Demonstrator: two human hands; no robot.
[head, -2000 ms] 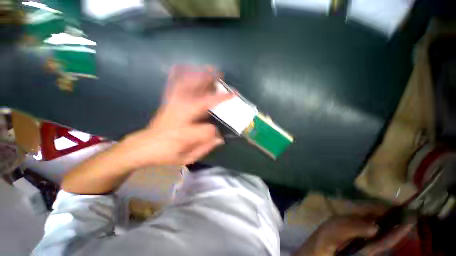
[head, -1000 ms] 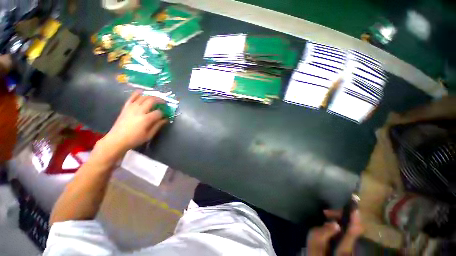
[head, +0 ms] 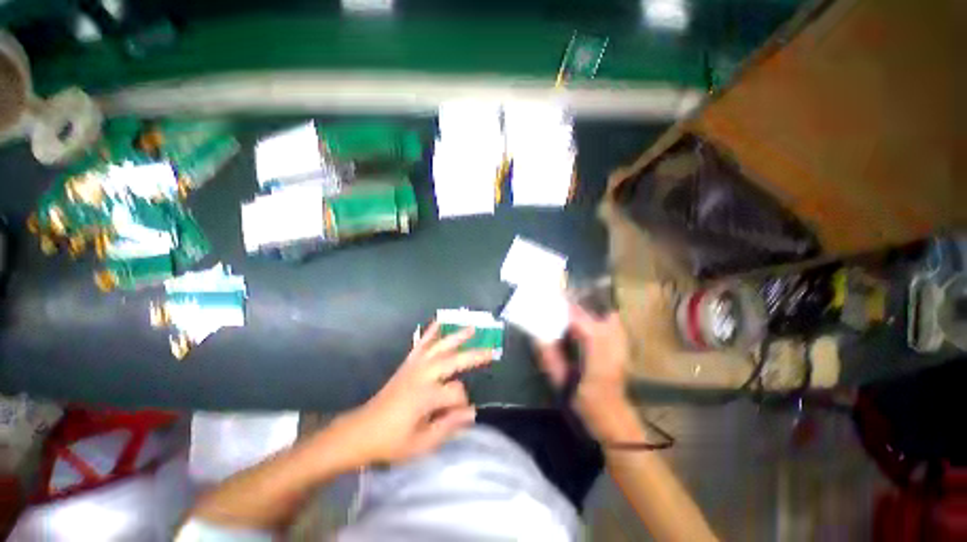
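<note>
My left hand [head: 424,392] is at the mat's front edge, its fingertips on a green circuit board [head: 482,337] with a pale strip along its far side. My right hand [head: 596,365] is just right of it, around a dark handle [head: 574,371] that looks like the soldering iron; its tip cannot be made out. The right fingers are also at a white LCD module [head: 539,309]. Another white LCD module [head: 533,262] lies just beyond, touching or overlapping it. The picture is blurred.
Loose LCDs [head: 467,159] in two columns, soldered assemblies [head: 284,217] and a green PCB pile [head: 143,217] lie along the back. Some boards [head: 207,302] lie front left. At right are a cardboard box [head: 848,127] and a round red-rimmed container [head: 713,318]. A green conveyor belt [head: 403,48] runs beyond.
My left hand has moved from the boards at the left to front centre, with a board under its fingers. My right hand has come in from the lower right to the LCD modules. The view has turned.
</note>
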